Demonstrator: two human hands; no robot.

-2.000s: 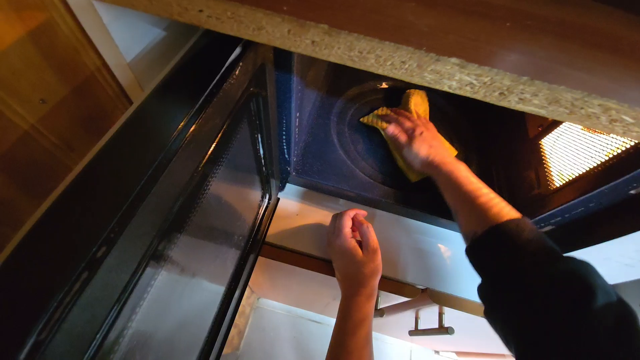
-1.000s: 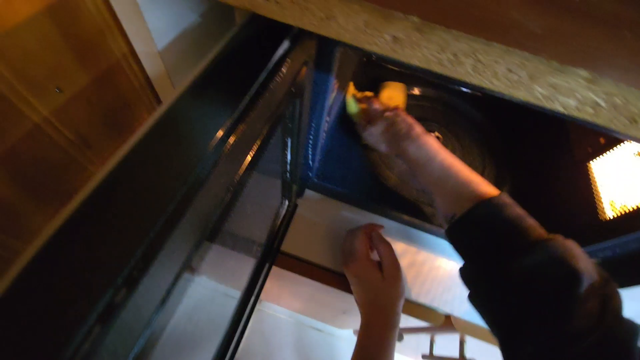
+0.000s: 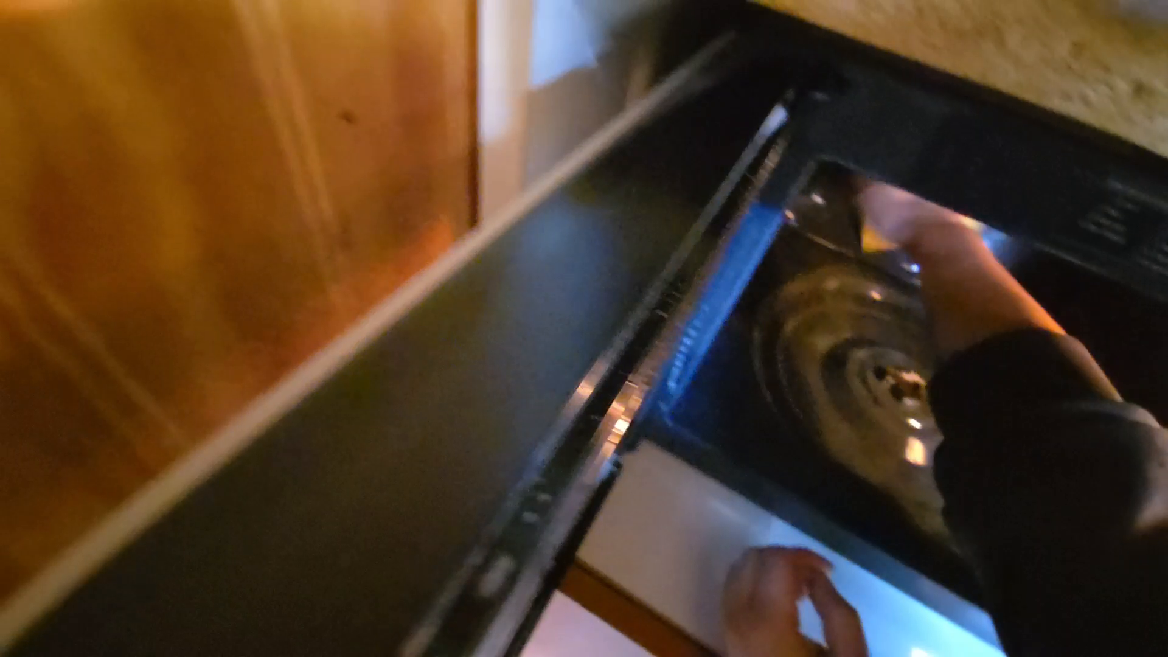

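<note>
Inside the dark cavity of a microwave oven (image 3: 721,456), my right hand (image 3: 912,219) reaches toward the far upper part, near the left wall. A small piece of the yellow cloth (image 3: 874,239) shows beneath it; the fingers are largely hidden and blurred. Circular ridges (image 3: 821,365) mark the cavity floor below my right forearm, which wears a dark sleeve. My left hand (image 3: 789,602) is at the bottom, by the pale shelf in front of the oven, fingers curled with a gap between thumb and fingers, nothing seen in it.
The oven's dark door (image 3: 411,392) stands swung out to the left, crossing the view diagonally. A particleboard edge (image 3: 1004,55) runs above the oven. An orange-brown wooden panel (image 3: 228,182) fills the upper left. The pale shelf (image 3: 666,538) lies below the opening.
The yellow cloth was plainly visible under my right hand on the cavity floor; the hand has since moved with it to the left and deeper in. The view has shifted left and closer.
</note>
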